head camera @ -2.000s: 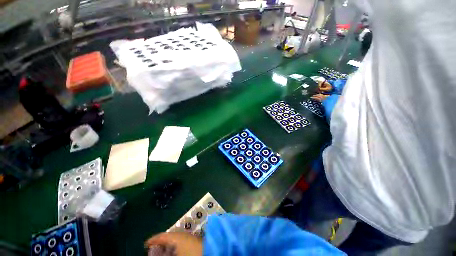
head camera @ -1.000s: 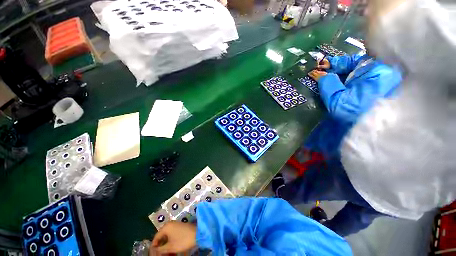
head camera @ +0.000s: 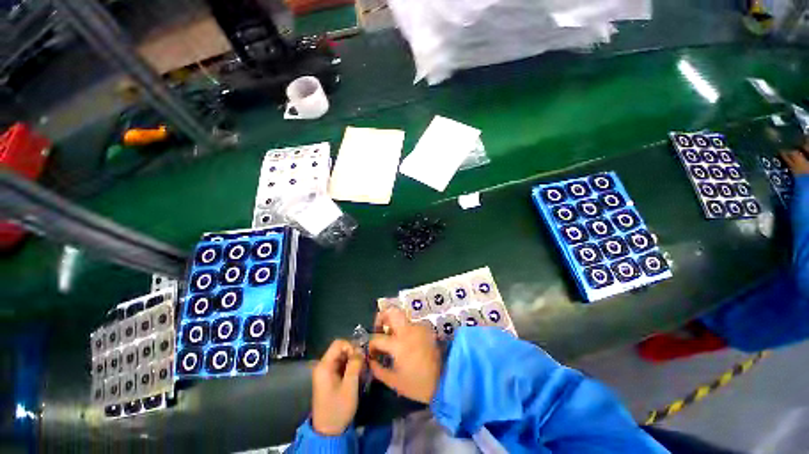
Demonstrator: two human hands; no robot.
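Observation:
My left hand [head camera: 337, 388] and my right hand [head camera: 410, 353] meet at the bottom centre, fingertips pinched around a small, partly shiny part [head camera: 361, 339]. The fingers hide most of it; its kind is unclear. A grey-white tray [head camera: 493, 282] with dark round centres lies just beyond my right hand, partly covered by it and the sleeve. A loose pile of small black parts [head camera: 419, 236] lies beyond. To the left, a blue tray [head camera: 257, 302] on a dark stack holds square black components with white rings; one blue cavity at its right side shows no component.
Another blue tray [head camera: 575, 257] lies right, a component tray [head camera: 720, 177] farther right. Grey trays [head camera: 133, 350] lie far left. A clear bag [head camera: 337, 229], cream sheet [head camera: 367, 165], white sheet [head camera: 441, 152] and white cup [head camera: 307, 98] lie beyond. Another person's hand [head camera: 797, 161] is at the right edge.
The view has swung left and down. My left hand has come into view and meets my right hand, which was over the near edge of the grey-white tray. The blue tray stack now shows fully.

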